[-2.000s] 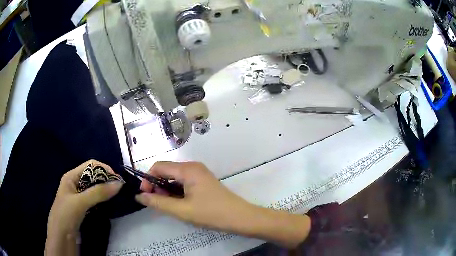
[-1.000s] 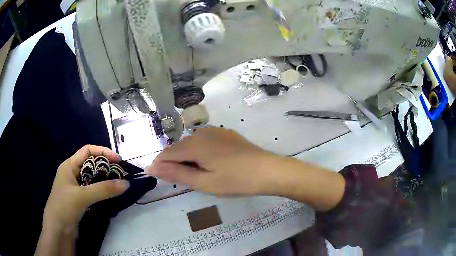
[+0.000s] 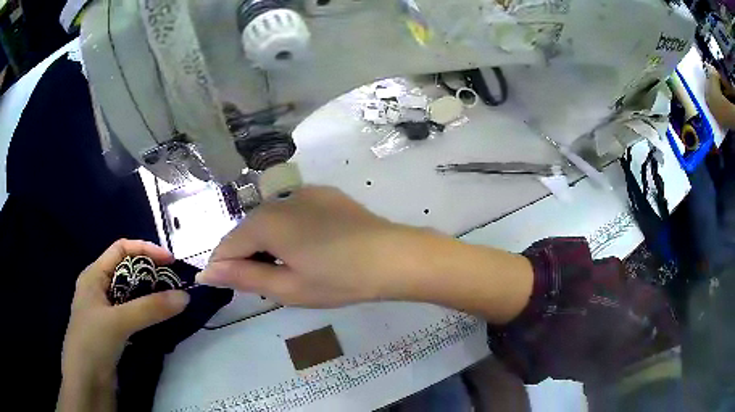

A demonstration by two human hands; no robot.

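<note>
My left hand [image 3: 121,310] grips the black garment piece [image 3: 60,201], with scalloped cream-gold edging [image 3: 143,278] bunched between thumb and fingers. The rest of the cloth drapes over the table's left side. My right hand [image 3: 302,249] is at the cloth just right of the edging, thumb and finger pinched together at its edge. A dark part of the thread snips [image 3: 264,257] shows inside my right hand; their blades are hidden. The needle area [image 3: 242,195] is just behind my hands.
The off-white sewing machine [image 3: 363,40] spans the back. Beneath its arm are small parts in clear plastic [image 3: 415,117], dark looped handles [image 3: 489,87] and tweezers [image 3: 500,168]. A brown patch [image 3: 314,348] lies near the ruler tape [image 3: 403,348]. A blue tray [image 3: 691,133] is at right, near another person's arm [image 3: 719,100].
Since two seconds ago, my right hand has turned over and come in against the cloth, so the snips are mostly covered. The brown patch is now uncovered. The view has shifted slightly.
</note>
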